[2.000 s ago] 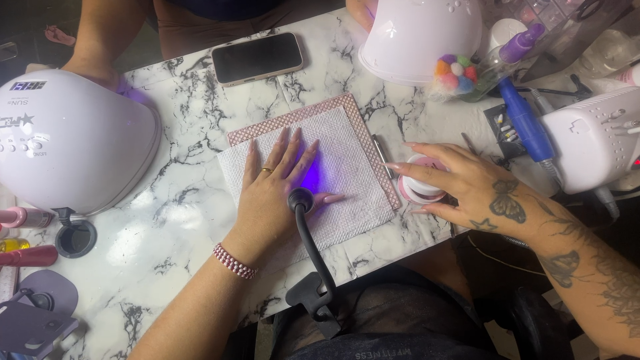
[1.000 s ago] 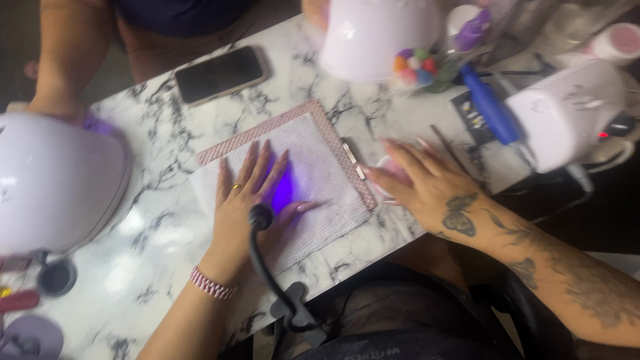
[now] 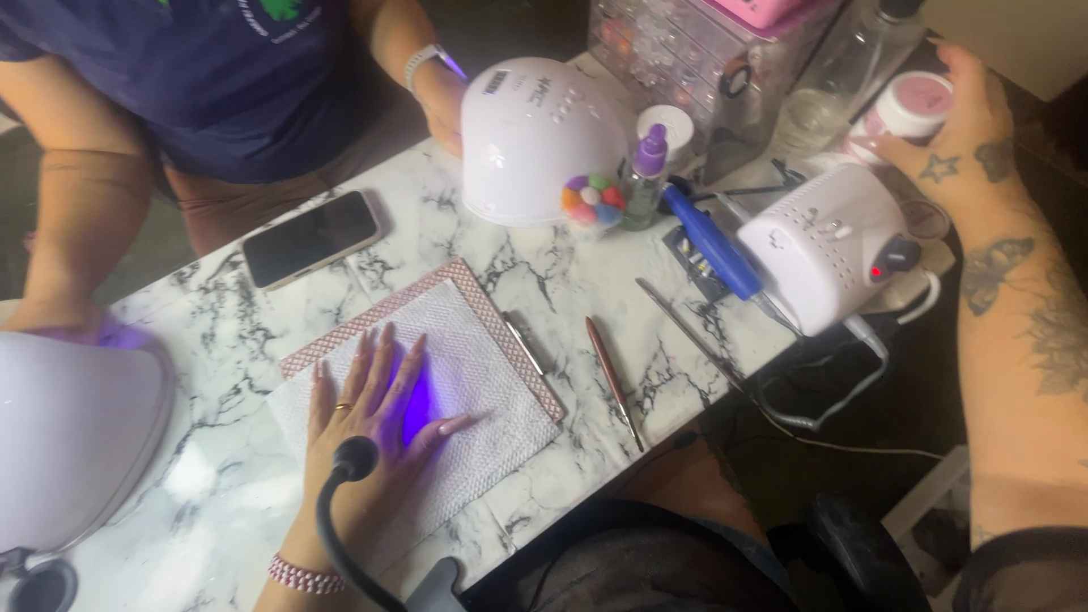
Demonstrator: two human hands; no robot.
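Note:
My left hand [image 3: 374,408] lies flat, fingers spread, on a white paper towel [image 3: 493,442] over a pink patterned mat [image 3: 551,403]. A small lamp on a black gooseneck [image 3: 354,459] hangs above it, and violet light falls beside the fingers. At the upper right my right hand [image 3: 965,127] is around a white jar with a pink lid [image 3: 914,104], at the table's far end; whether it grips the jar or only touches it cannot be told. A brown-handled brush [image 3: 612,374] and a thin metal tool [image 3: 684,327] lie right of the mat.
Two white nail lamps [image 3: 540,140] [image 3: 76,433] stand at the back and left; a person opposite has a hand at each. A phone [image 3: 313,240], a blue nail drill [image 3: 712,242] on its white control box [image 3: 829,246], a purple-capped bottle [image 3: 648,183] and clear drawers [image 3: 680,68] are nearby.
My right hand has moved from beside the mat to the far right end of the table. The brush beside the mat is now uncovered. My left hand stays on the towel. The view has shifted.

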